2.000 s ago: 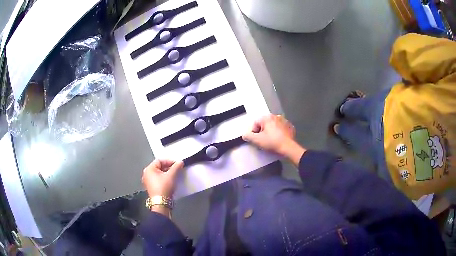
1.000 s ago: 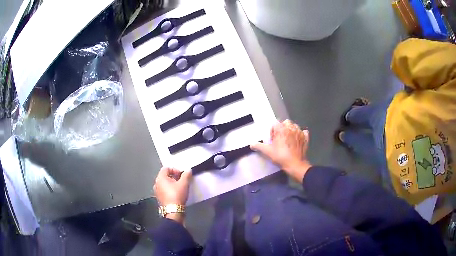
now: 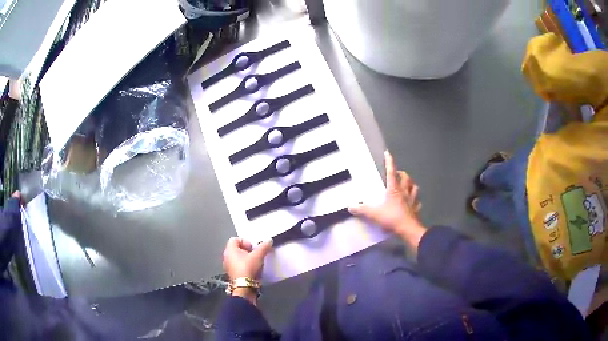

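Note:
A white carrier board [image 3: 320, 256] lies on the grey table, with several black watch bands [image 3: 275, 137] in spaced slanting rows. The nearest watch band [image 3: 325, 218] lies across the board's near end. My left hand [image 3: 244, 260], with a gold wrist band, has thumb and fingers at its left end. My right hand [image 3: 395, 203] has its thumb on the right end, with its fingers spread along the board's right edge. The fingers partly hide both ends of this band.
A crumpled clear plastic bag [image 3: 147, 170] lies left of the board, with a white sheet [image 3: 100, 60] behind it. A large white round form [image 3: 413, 33] stands beyond the table. A person in yellow [image 3: 567, 193] is at right; another person's hand [image 3: 18, 197] is at far left.
The view has shifted, so the board appears lower and further right. My right hand's fingers have spread out from the band's end. Another person's hand and sleeve have appeared at far left.

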